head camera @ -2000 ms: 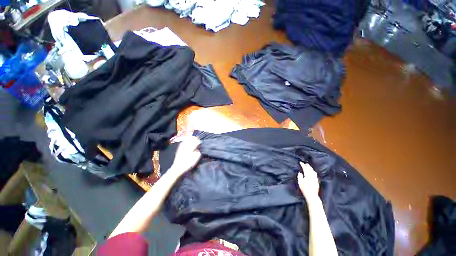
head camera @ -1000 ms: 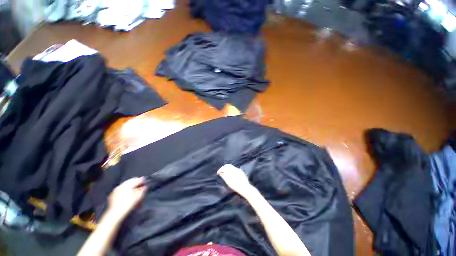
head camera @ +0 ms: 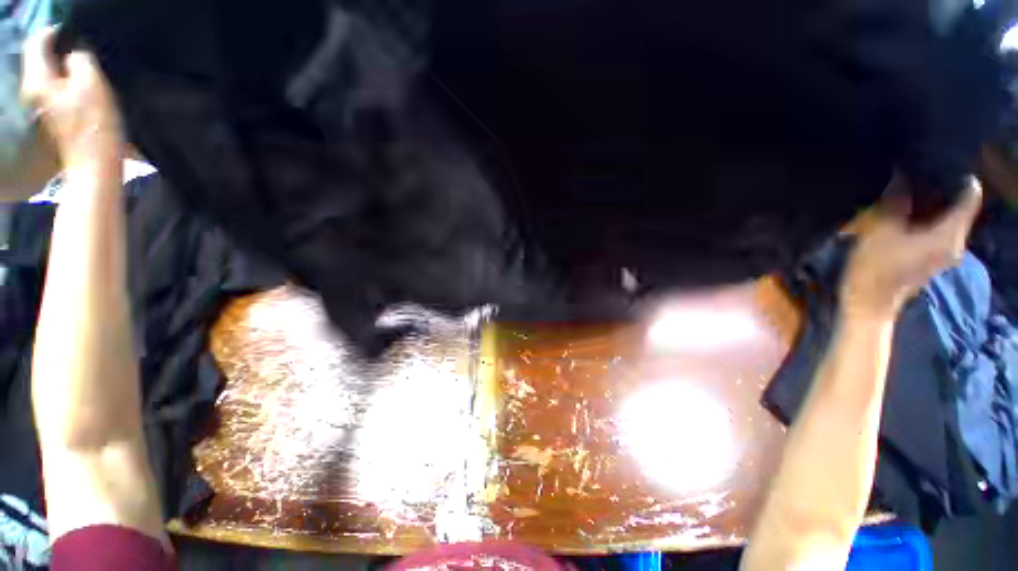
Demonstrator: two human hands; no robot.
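A large black garment point(head camera: 491, 145) is held up off the table between my two hands and fills the upper middle of the view. It is blurred, and its lower edge hangs over the table. My left hand point(head camera: 78, 106) is shut on its upper left part. My right hand point(head camera: 910, 245) is shut on its right part, with the thumb side toward the right. The garment hides some of my fingers.
The brown glossy table point(head camera: 580, 435) has a scratched front edge and a yellowish tape strip. Black cloth point(head camera: 167, 346) lies at the left. Dark garments point(head camera: 910, 390) and grey-blue cloth point(head camera: 982, 368) lie at the right. A blue object point(head camera: 890, 549) shows below the front edge.
The black garment was spread on the table and is now lifted up and forward. My hands have moved far apart and up. The bare table front now shows.
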